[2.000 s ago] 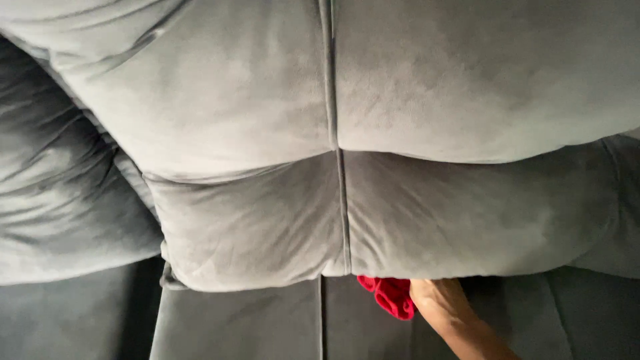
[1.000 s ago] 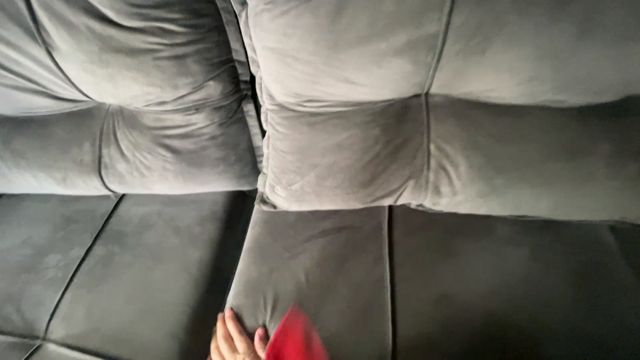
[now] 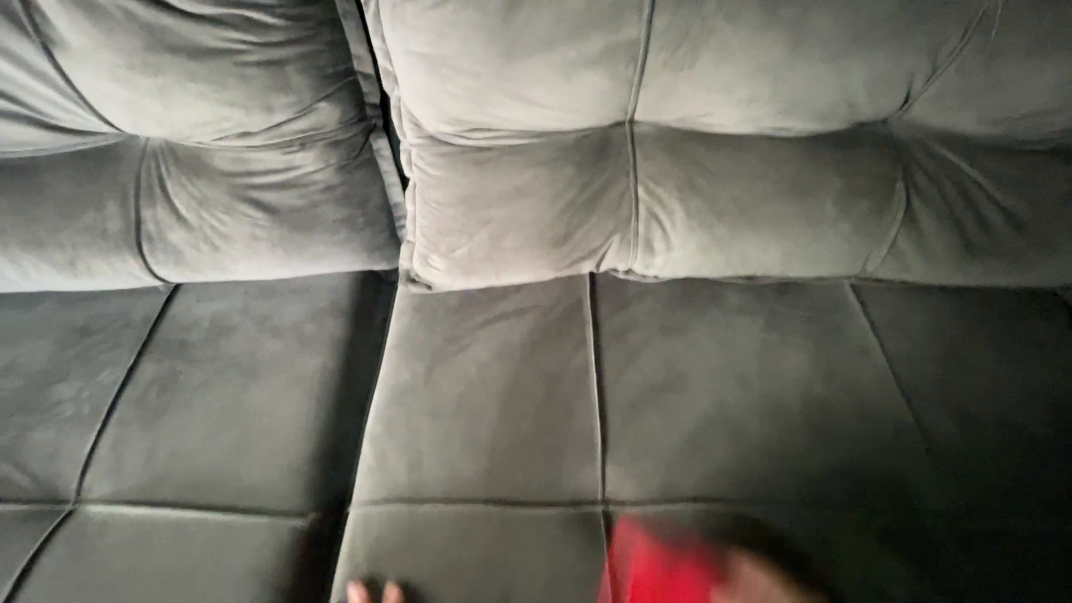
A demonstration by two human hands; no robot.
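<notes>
At the bottom edge, my right hand [image 3: 758, 579] is blurred and has a red cloth [image 3: 662, 565] in its grip, over the grey sofa's seat cushion [image 3: 494, 402]. Only the fingertips of my left hand [image 3: 375, 593] show, at the bottom edge left of the cloth, on or just above the same seat cushion near its left side. The rest of that hand is out of view.
Two tufted back cushions stand behind the seats, one at the left [image 3: 251, 193] and one at the right [image 3: 754, 193]. A dark gap divides the right seat from the left seat cushion [image 3: 209, 394]. Stitched seams cross both seats.
The red cloth was at the base of the back cushion with a hand on it; now it is low over the seat's front part. The view has shifted left and back.
</notes>
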